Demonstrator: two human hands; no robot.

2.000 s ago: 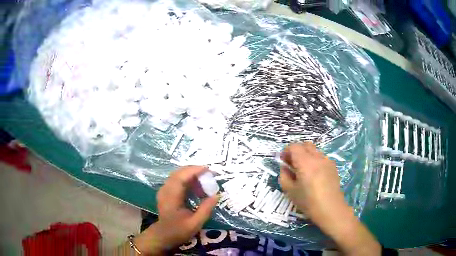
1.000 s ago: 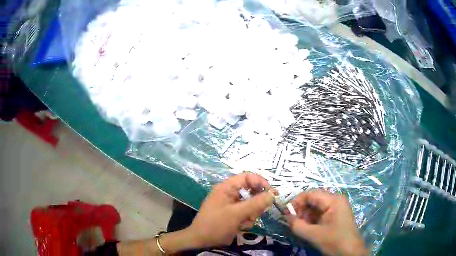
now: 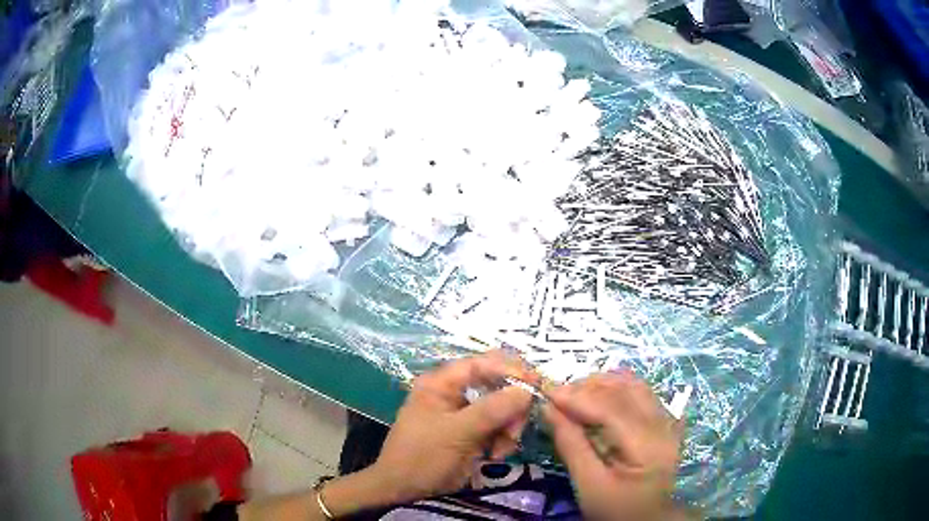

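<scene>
My left hand (image 3: 463, 417) holds a small white cap, mostly hidden by the fingers, at the bottom centre. My right hand (image 3: 616, 438) meets it fingertip to fingertip, pinching a thin rod (image 3: 530, 387) that runs between the two hands. A white stick (image 3: 677, 401) shows beside my right hand; I cannot tell whether it is held. Loose white sticks (image 3: 550, 310) lie just beyond the hands. The large heap of white caps (image 3: 346, 132) is at the left and the pile of dark-and-white rods (image 3: 667, 209) at the right.
Clear plastic sheet (image 3: 800, 214) lies under the loose parts on the green bench (image 3: 306, 363). Ladder-like rows of white assemblies (image 3: 884, 303) are at far right. A blue bin (image 3: 84, 124) is at upper left, bagged items (image 3: 830, 69) at upper right, and a red stool (image 3: 153, 473) at lower left.
My hands, apart two seconds ago, have come together at the bottom centre. Since one second ago, their fingertips have closed in on the thin rod. The view has also shifted.
</scene>
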